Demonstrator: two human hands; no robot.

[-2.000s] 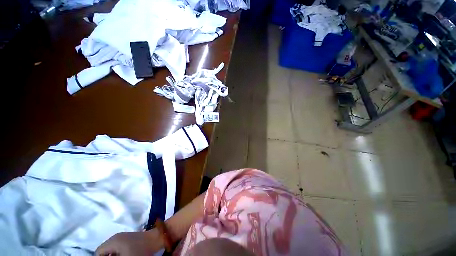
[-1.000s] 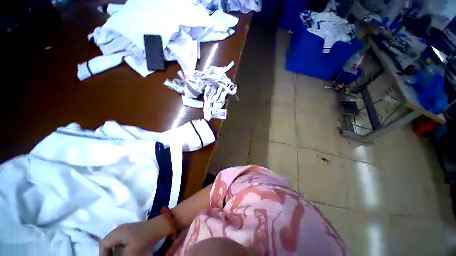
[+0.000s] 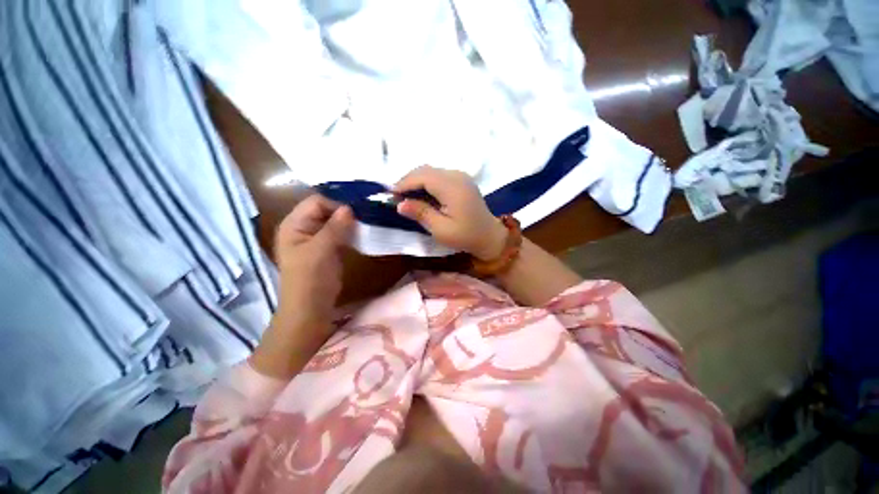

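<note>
A white top (image 3: 414, 96) with navy trim lies spread on the table in front of me. Its navy band (image 3: 545, 180), white on the inner side, runs along the edge nearest me. My left hand (image 3: 313, 232) pinches the left end of the band between thumb and fingers. My right hand (image 3: 450, 214), with an orange bracelet at the wrist, is curled at the band just to the right, its fingertips on the navy edge. A small dark shape shows in the right fist; I cannot tell what it is.
Layered white garments with navy lines (image 3: 96, 193) lie at the left. A tangle of white-grey strips (image 3: 747, 130) is on the red-brown table (image 3: 626, 48) at the right, with white cloth beyond it. A blue bin (image 3: 853, 309) stands on the floor at the right edge.
The view has swung left and down. My left hand and the layered garments have come into view. Both hands are now together at the navy band; the right was lower on the top before.
</note>
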